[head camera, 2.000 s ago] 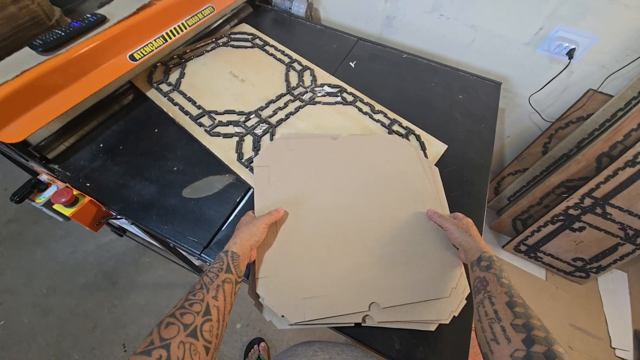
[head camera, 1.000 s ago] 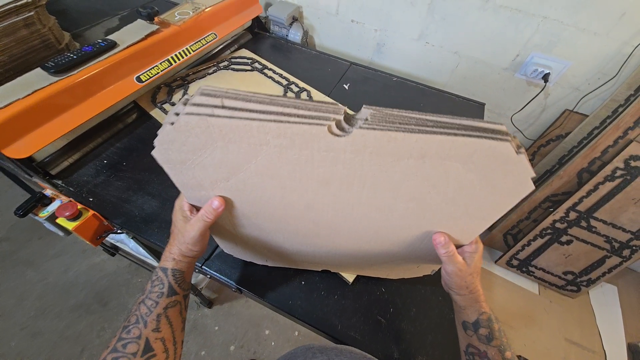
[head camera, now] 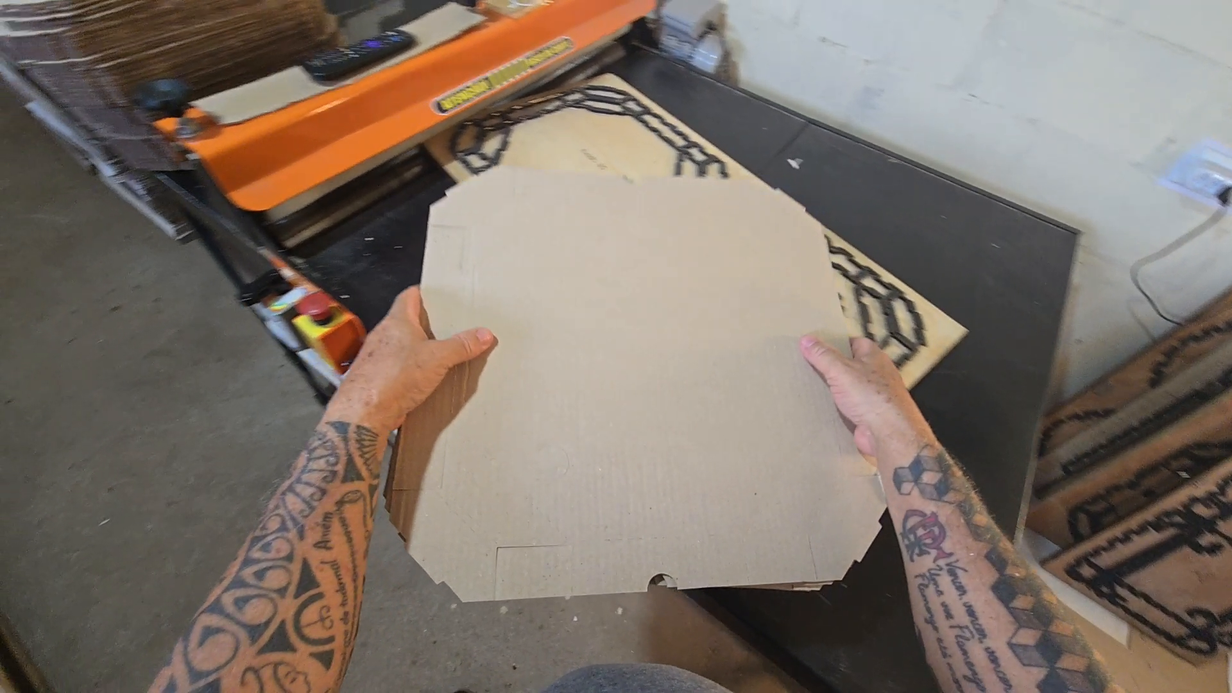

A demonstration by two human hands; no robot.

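A stack of die-cut cardboard sheets (head camera: 626,385) with cut corners lies between my hands, its top face turned up toward me. On its left edge, my left hand (head camera: 414,356) grips with the thumb over the top sheet. The opposite edge is held by my right hand (head camera: 852,385), thumb also on top. A small round notch shows at the near edge. Beneath and beyond the stack, a plywood cutting die (head camera: 597,140) with black rubber-lined outlines rests on the black table (head camera: 962,231); the stack hides its middle.
An orange die-cutting press (head camera: 385,111) stands at the back left, with a remote control (head camera: 358,55) on top and a red emergency stop button (head camera: 315,306) at its side. Stacked cardboard (head camera: 192,67) is behind it. More cutting dies (head camera: 1155,539) lean at the right, near a wall socket (head camera: 1198,173).
One second ago the stack was tilted up with its notched edge away from me. Now it lies flatter, with a notch at the near edge. Both hands still hold it.
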